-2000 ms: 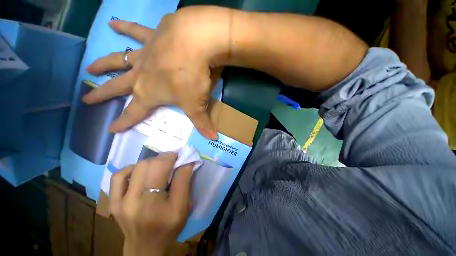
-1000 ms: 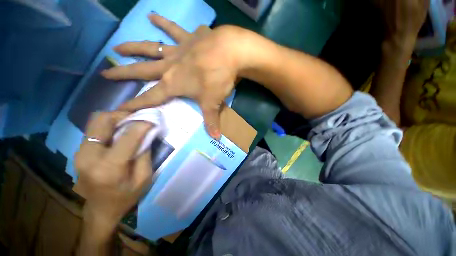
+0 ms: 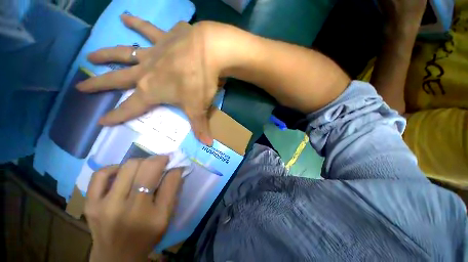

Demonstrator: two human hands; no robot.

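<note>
A light blue and white flat box [image 3: 200,197] printed "HUMIDIFIER" lies slanted under both hands. Its dark cylinder picture [image 3: 82,123] shows at left, and a plain brown flap [image 3: 228,130] shows at its right end. My right hand [image 3: 159,77] lies on the box with its fingers spread and thumb extended, holding nothing. My left hand [image 3: 133,197] pinches a crumpled white cloth [image 3: 177,162] against the lower part of the printed surface. The cloth is partly hidden by the fingers, and the left forearm is cut off by the bottom edge.
Large blue box shapes [image 3: 38,82] stand at the left. The dark green bench top [image 3: 292,30] shows behind my right arm. At upper right, a person in yellow [image 3: 436,138] has a hand by a blue and white box [image 3: 436,15]. Brown cardboard [image 3: 31,220] shows at lower left.
My left hand and the cloth have moved right and down across the print. My right hand stays spread on the box. The whole view has shifted a little.
</note>
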